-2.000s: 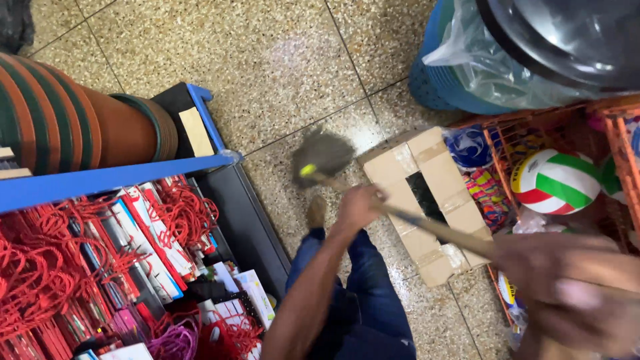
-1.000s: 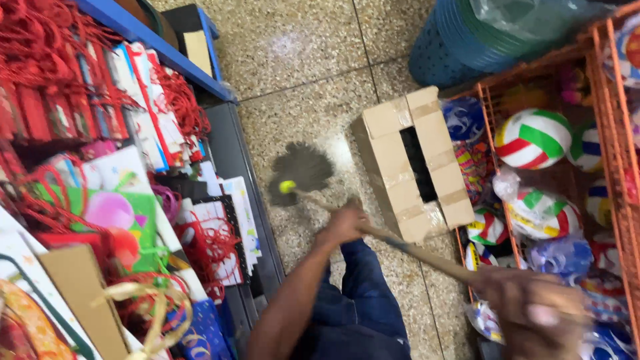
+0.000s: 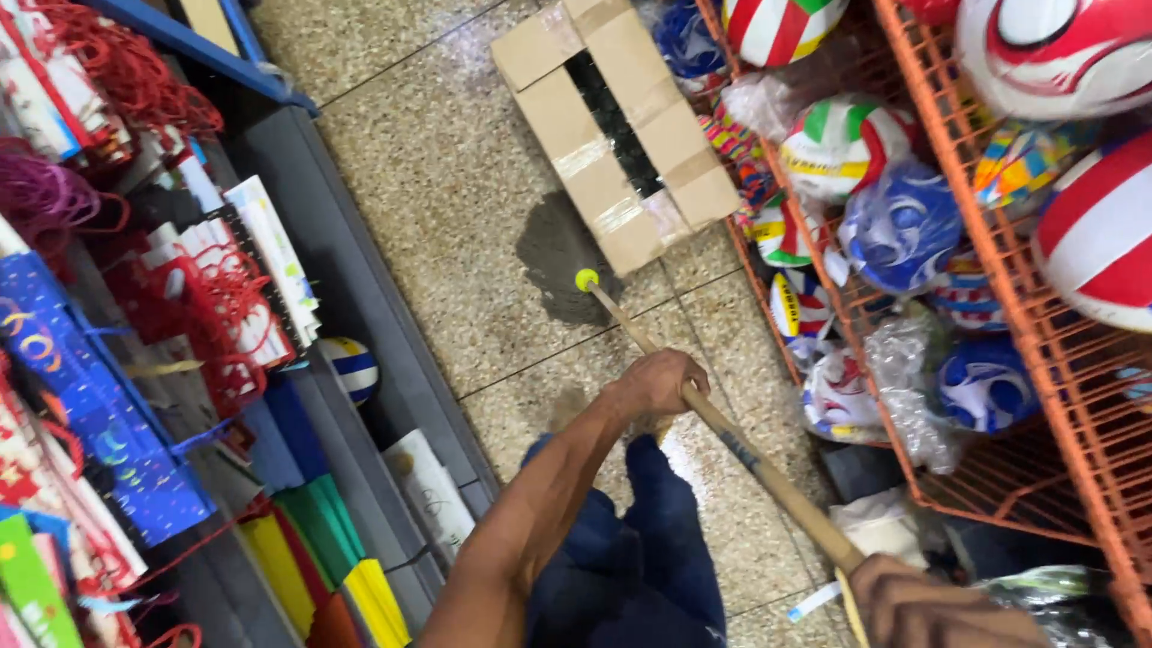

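A mop with a wooden handle (image 3: 787, 486) slants across the lower middle. Its dark grey head (image 3: 562, 261), with a bright yellow-green collar, lies on the speckled floor against the near left side of a taped cardboard box (image 3: 652, 135). My left hand (image 3: 664, 382) is closed around the lower part of the handle, above the mop head. At the lower right, my right hand (image 3: 936, 607) grips the handle's upper part; it is blurred and partly cut off by the frame.
An orange wire rack (image 3: 999, 261) of wrapped balls runs along the right. At left, a grey shelf (image 3: 378, 279) holds gift bags with red cords, beside a blue frame (image 3: 243, 72). A white paper strip (image 3: 814, 601) lies on the floor near the rack.
The view has shifted along the aisle, past the pots and bins seen earlier. The mop head, earlier on the floor apart from the box, is now beside its edge. Both hands have stayed on the handle.
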